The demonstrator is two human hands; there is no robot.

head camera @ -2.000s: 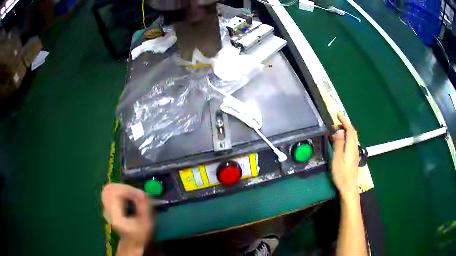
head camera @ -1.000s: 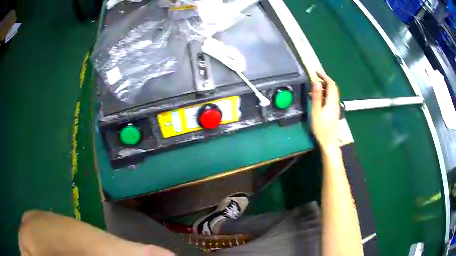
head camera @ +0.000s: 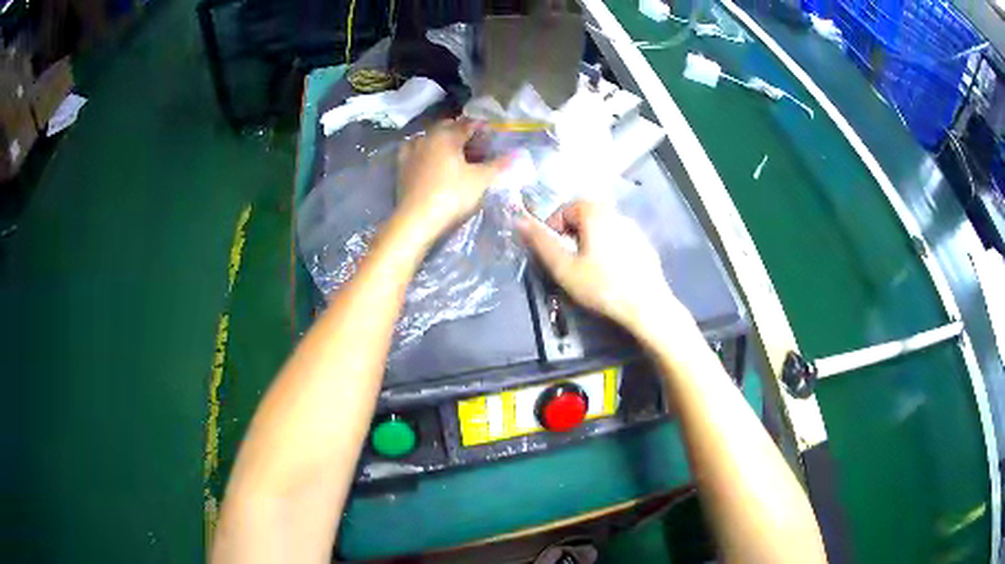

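Observation:
My left hand point(head camera: 441, 176) is at the nest below the dull grey-brown horn point(head camera: 529, 55), fingers bent at a white part that is mostly hidden. My right hand point(head camera: 595, 259) is just to its right and nearer, thumb and fingers brought together near the same white part. What each hand grips cannot be told. Clear crinkled film point(head camera: 457, 286) lies over the machine base point(head camera: 468, 358) around and under my left forearm. The charger cable seen before is not visible now. The red stop button point(head camera: 563, 407) and left green button point(head camera: 393, 436) show in front; my right forearm covers the right one.
The green conveyor belt point(head camera: 771, 176) runs along the right, with white chargers and cables point(head camera: 744, 83) at its far part. A divider bar point(head camera: 882, 355) with a black knob point(head camera: 799, 375) crosses it. A white cloth point(head camera: 384, 106) lies rear left. Blue bins point(head camera: 898, 55) stand far right.
My left hand has moved from the front left up to the nest. My right hand has left the belt's edge and come in to the nest. The view has shifted back up toward the horn.

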